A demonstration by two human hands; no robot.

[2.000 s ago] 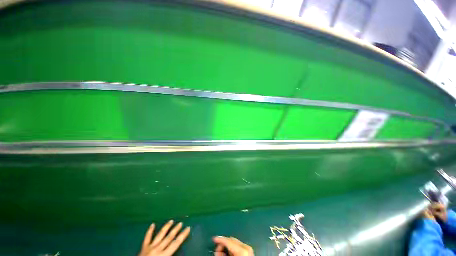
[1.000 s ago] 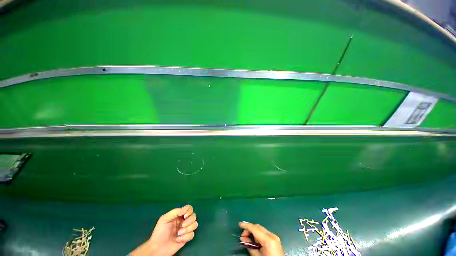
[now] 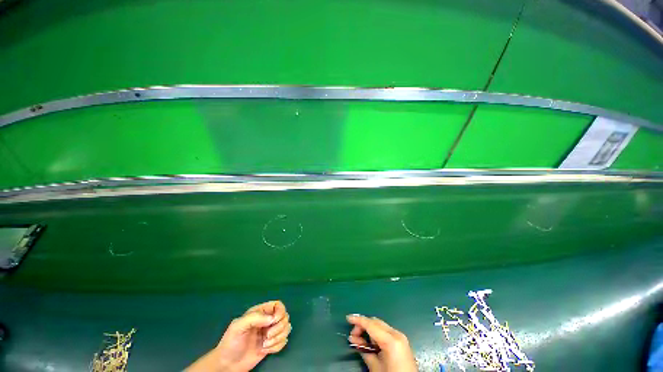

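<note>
My left hand [image 3: 256,337] is at the bottom centre, its fingers curled in. Nothing shows in it, and the inside of the curl is hidden. My right hand [image 3: 382,343] is just to its right, fingers bent around a thin dark tool like tweezers [image 3: 361,346], whose fine tip points left. A loose, tangled pile of white and yellow strips [image 3: 483,336] lies on the dark-green bench to the right of my right hand. A smaller pile of yellowish strips [image 3: 114,354] lies to the left of my left hand, cut off by the bottom edge.
A black-edged tablet unit [image 3: 16,245] lies at the far left, cut off by the edge. Behind the green surface [image 3: 349,247] stands a bright-green panel with metal rails [image 3: 291,92] and a posted white sheet [image 3: 597,144]. A blue sleeve [image 3: 657,350] shows at the lower right edge.
Since two seconds ago, my left hand has gone from spread fingers to curled. The view has shifted, so the left pile and tablet unit now show. Over the last second both hands stay nearly still.
</note>
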